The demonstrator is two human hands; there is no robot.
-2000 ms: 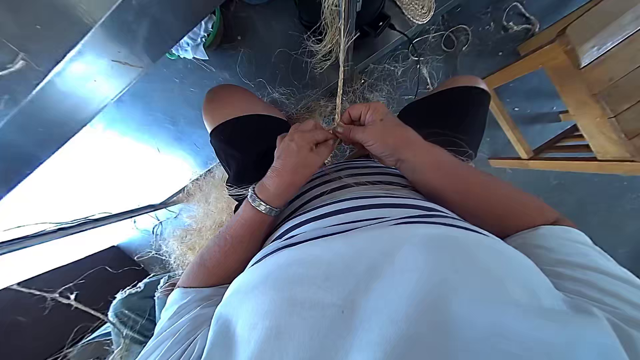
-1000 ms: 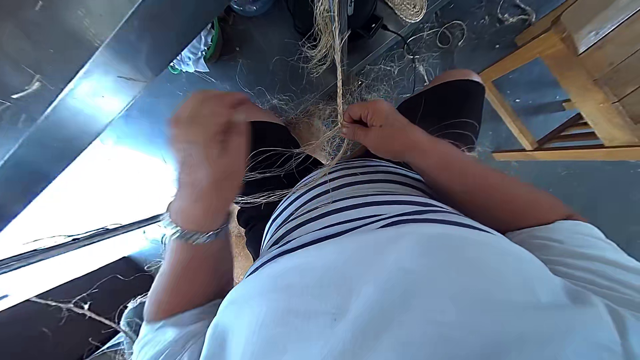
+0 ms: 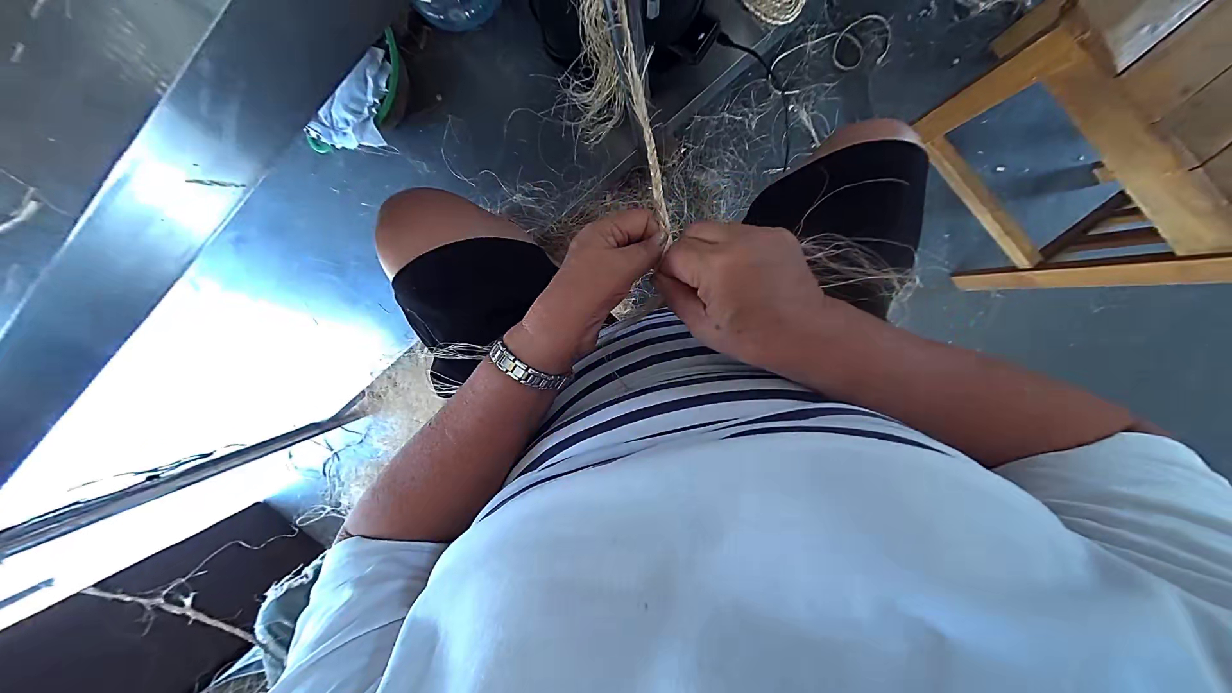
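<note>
A braided cord of pale plant fiber (image 3: 650, 149) runs down from a metal bar at the top to my fingertips in front of my lap. My left hand (image 3: 611, 265) pinches the cord's lower end between thumb and forefinger; a metal-band watch (image 3: 527, 370) is on that wrist. Against it, at the same end, my right hand (image 3: 736, 284) has its fingers closed on the fibers. Loose fiber strands (image 3: 852, 265) lie over my right thigh. A hank of loose fiber (image 3: 602, 72) hangs beside the upper cord. The exact strands in each hand are hidden by the fingers.
At the right stands a wooden stool or chair frame (image 3: 1107, 144). A shiny metal surface (image 3: 183, 207) fills the left side. Fiber scraps (image 3: 712, 173) litter the floor past my knees, near a black cable (image 3: 770, 72). A green-rimmed container (image 3: 392, 82) holds white cloth or plastic.
My left hand, raised and blurred over my left thigh one second ago, is back at the cord beside my right hand. My right hand has stayed at the cord's lower end.
</note>
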